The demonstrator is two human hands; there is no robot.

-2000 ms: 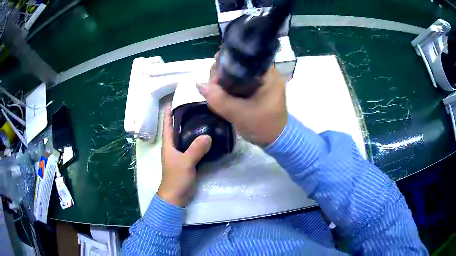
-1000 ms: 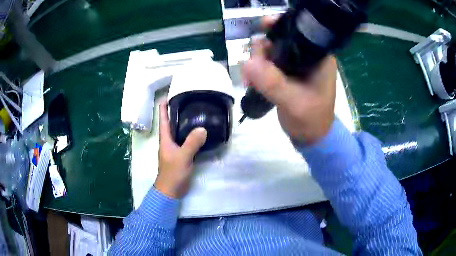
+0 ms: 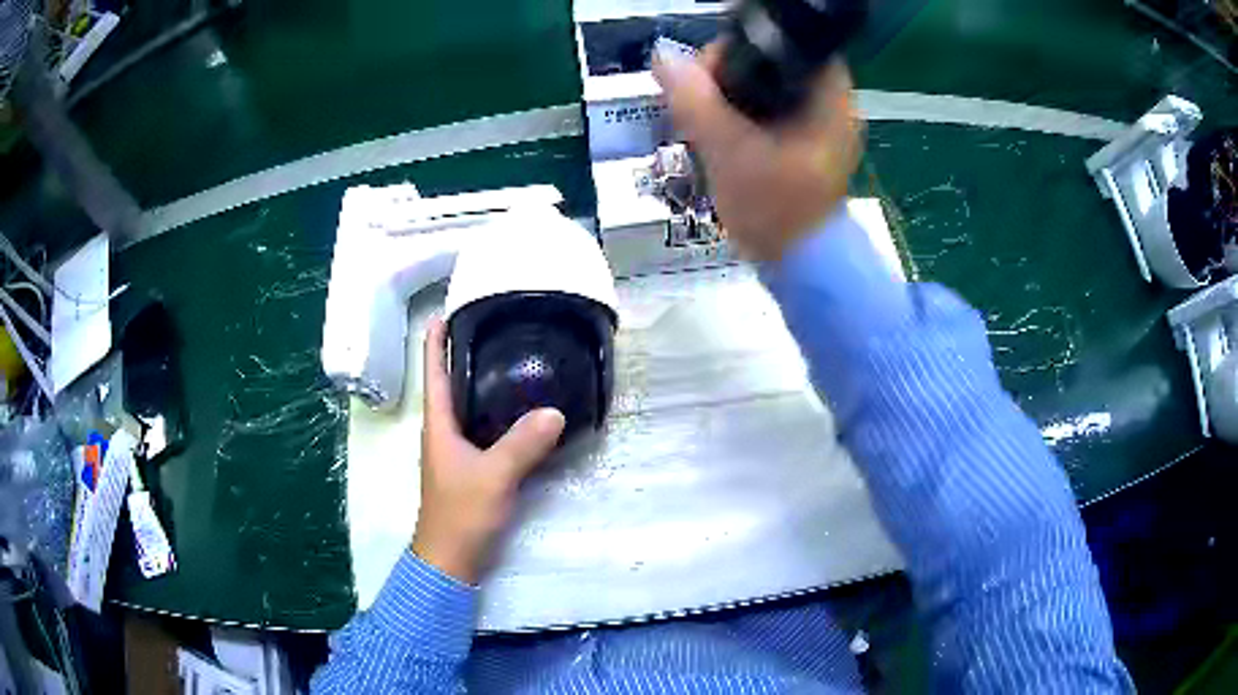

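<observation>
A white PTZ dome camera (image 3: 532,258) with a glossy black ball front (image 3: 536,364) lies on the white work mat (image 3: 706,489). Its white bracket arm (image 3: 367,292) lies to its left. My left hand (image 3: 475,475) holds the camera at its lower left, thumb on the black front. My right hand (image 3: 781,156) grips the black electric screwdriver (image 3: 788,52) above the screw feeder (image 3: 638,116). The screwdriver's tip is hidden behind my hand. The shiny pick-up front (image 3: 686,197) shows beside my wrist.
Open camera housings (image 3: 1178,204) on white brackets stand at the right edge of the green bench (image 3: 272,489). At left lie a dark object (image 3: 152,367), a white tube (image 3: 149,532) and bagged clutter. A pale rail (image 3: 367,163) crosses behind.
My right hand has moved the screwdriver from over the camera, out to the right, then up to the feeder. My left hand still holds the camera, and its black front now shows more fully.
</observation>
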